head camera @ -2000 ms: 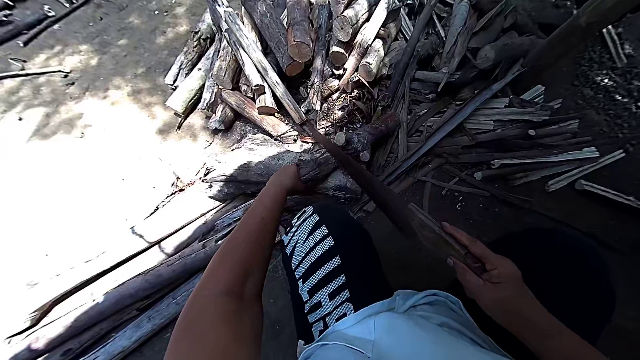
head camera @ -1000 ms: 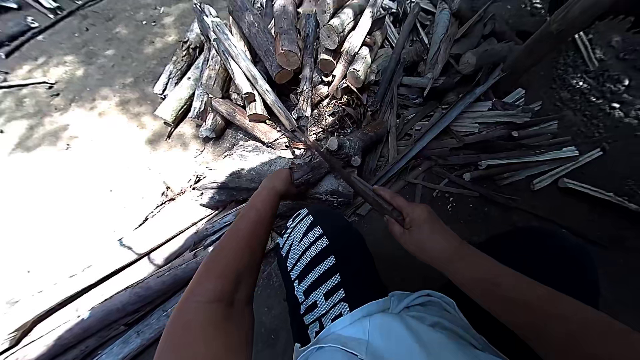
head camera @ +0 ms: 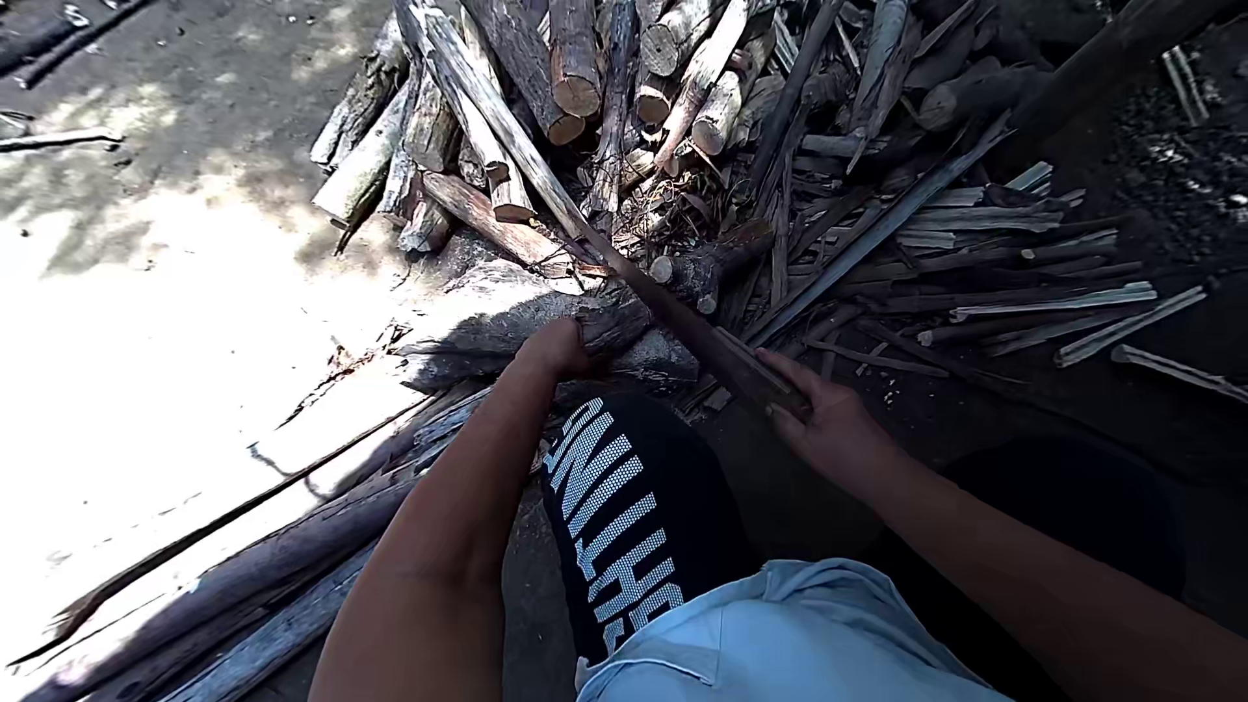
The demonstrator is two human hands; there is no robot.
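Observation:
My left hand (head camera: 558,345) is closed around a dark branch or log (head camera: 612,322), just above my knee; its fingertips are hidden. My right hand (head camera: 824,419) grips the lower right end of a long, dark brown, tapered piece (head camera: 687,327). It looks like a rusty handsaw, though no teeth can be made out. This piece slants up and left across the log, right of my left hand. Its narrow far end meets a pale pole (head camera: 507,127) at about the same slant. A thick grey log (head camera: 487,317) lies beneath and left of the held log.
Cut logs (head camera: 575,93) are heaped ahead. Split sticks (head camera: 1053,302) lie scattered at the right, beside a long grey strip (head camera: 877,239) that slants across the ground. Long poles (head camera: 263,551) lie at the lower left. My knee (head camera: 643,478) is close below the log.
My right hand first moved up and left toward the log, then back down and right with the brown piece. My left hand has stayed on the log.

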